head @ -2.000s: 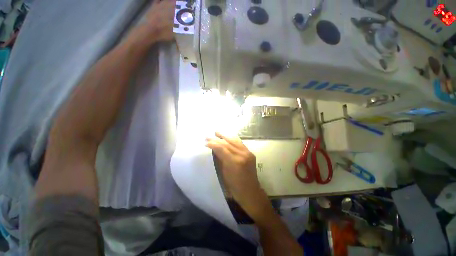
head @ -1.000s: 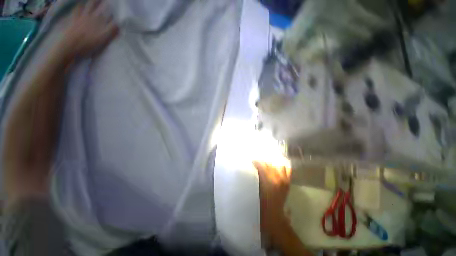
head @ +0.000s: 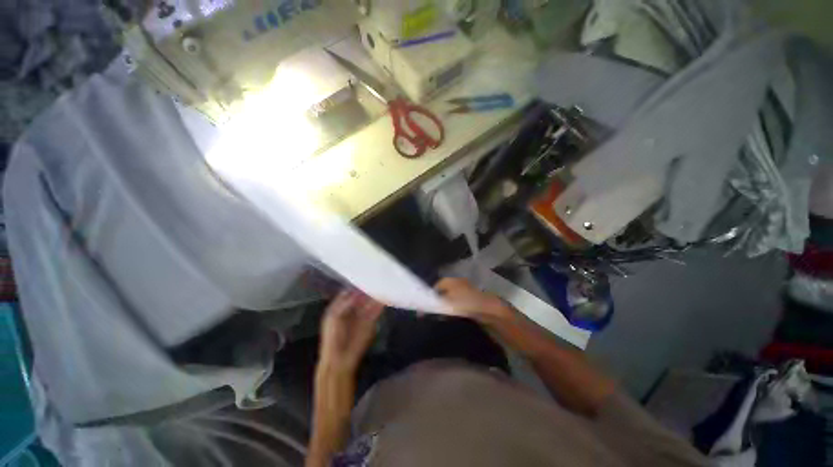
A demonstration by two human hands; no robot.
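The white band (head: 352, 255) runs from the lamp glare at the sewing machine (head: 219, 46) down over the table edge to my lap. My right hand (head: 461, 299) grips its lower end. My left hand (head: 352, 315) is just left of that end, under the band's edge; its fingers are blurred, and I cannot tell whether they hold cloth. The grey fabric piece (head: 137, 210) drapes over the left side and lap. The glare hides the needle and presser foot.
Red-handled scissors (head: 417, 128) and light blue snips (head: 489, 102) lie on the cream table (head: 384, 173). A small white box (head: 425, 64) stands behind them. Cut grey pieces (head: 676, 137) are piled at right. A loose white strip (head: 539, 310) hangs right of my lap. A teal bin (head: 16, 383) is at left.
The view has swung toward the right and my lap. My right hand has moved from the lamp glare to the band's lower end. My left hand has come from the far cloth to beside it.
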